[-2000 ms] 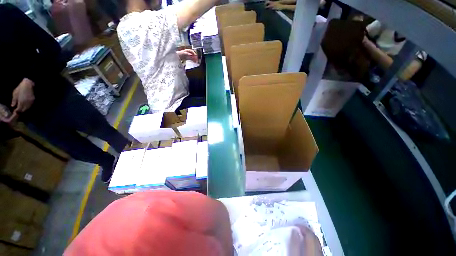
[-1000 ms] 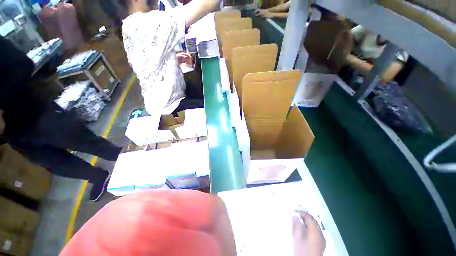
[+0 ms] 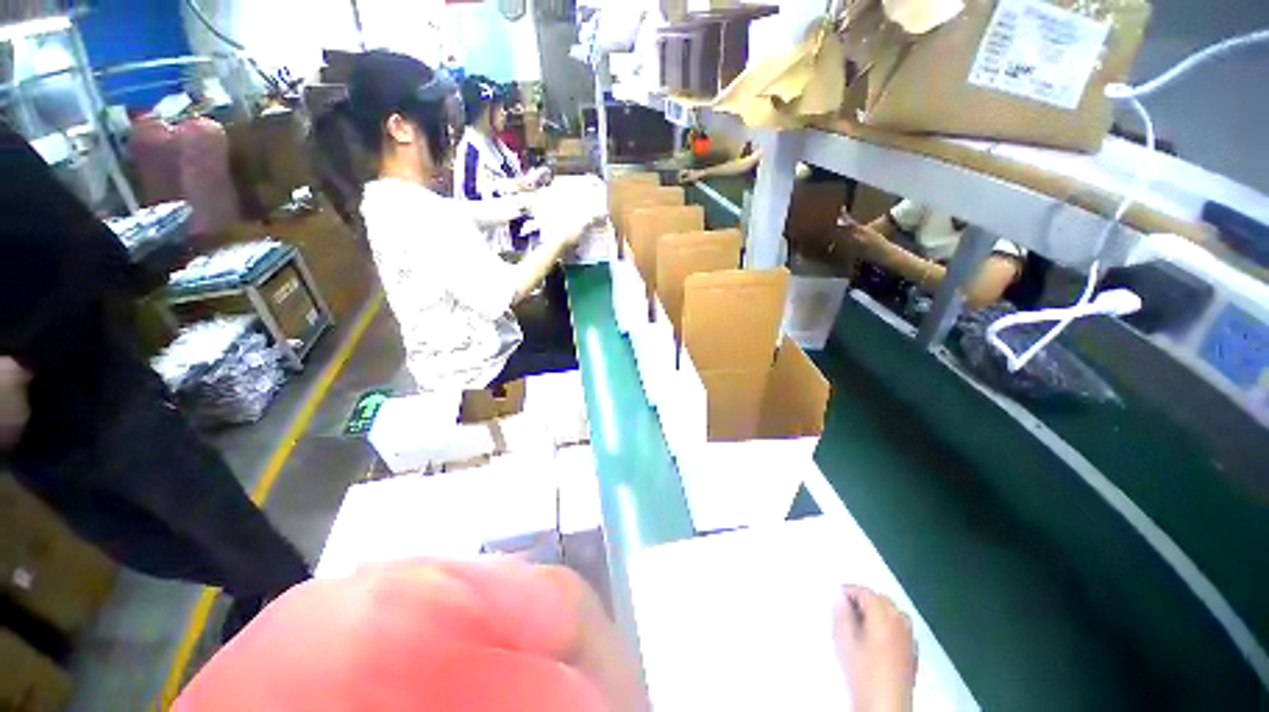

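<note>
White sheets [image 3: 738, 605] lie on the narrow bench at the bottom centre, too bright to show any print. My right hand [image 3: 877, 647] is at their right side, cut off by the lower edge, with its fingers bent; whether it pinches anything is unclear. My left hand is not in view; a salmon sleeve [image 3: 404, 640] fills the lower left. An open retail box [image 3: 752, 473] stands just beyond the sheets, white outside and brown inside, its tall flap up.
More open boxes [image 3: 696, 257] stand in a row behind. White boxes [image 3: 432, 515] are packed at the left. A green conveyor [image 3: 960, 556] runs at the right under a shelf [image 3: 905, 174]. Co-workers are ahead, left and across the conveyor; a white cable [image 3: 1065, 320] hangs from the shelf.
The view has tilted up, showing more shelf and room. The printed sheets and crinkly bag under my right hand two seconds ago now give way to plain white.
</note>
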